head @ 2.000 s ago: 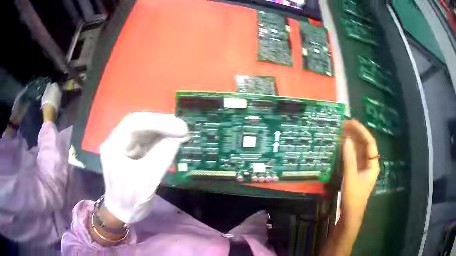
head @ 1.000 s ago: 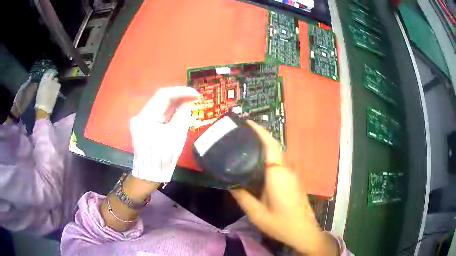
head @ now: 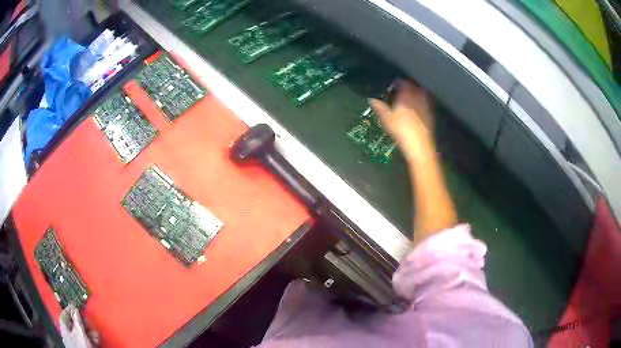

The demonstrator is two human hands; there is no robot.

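My bare right hand (head: 408,112) is blurred over a green circuit board (head: 372,139) on the conveyor. Its thumb and fingers are at the board's far end; a closed grip cannot be made out. At the lower left edge a white-gloved hand (head: 75,329), apparently my left, is cut off by the frame. Its fingers hold the near end of another circuit board (head: 60,268) at the mat's left. A third board (head: 170,214) lies mid-mat. The black barcode scanner (head: 255,144) rests at the mat's right edge, its handle pointing towards me.
The conveyor (head: 327,146) carries several more green boards beyond my right hand. Two boards (head: 126,126) lie at the back of the red-orange mat (head: 238,204). Beyond them, a black tray (head: 139,34) holds blue plastic (head: 61,85) and white items. A pale rail separates mat and conveyor.
The view has swung right. My right hand has let go of the scanner and reached over to the conveyor. The board that was scanned mid-mat now appears at the mat's left, by the gloved hand.
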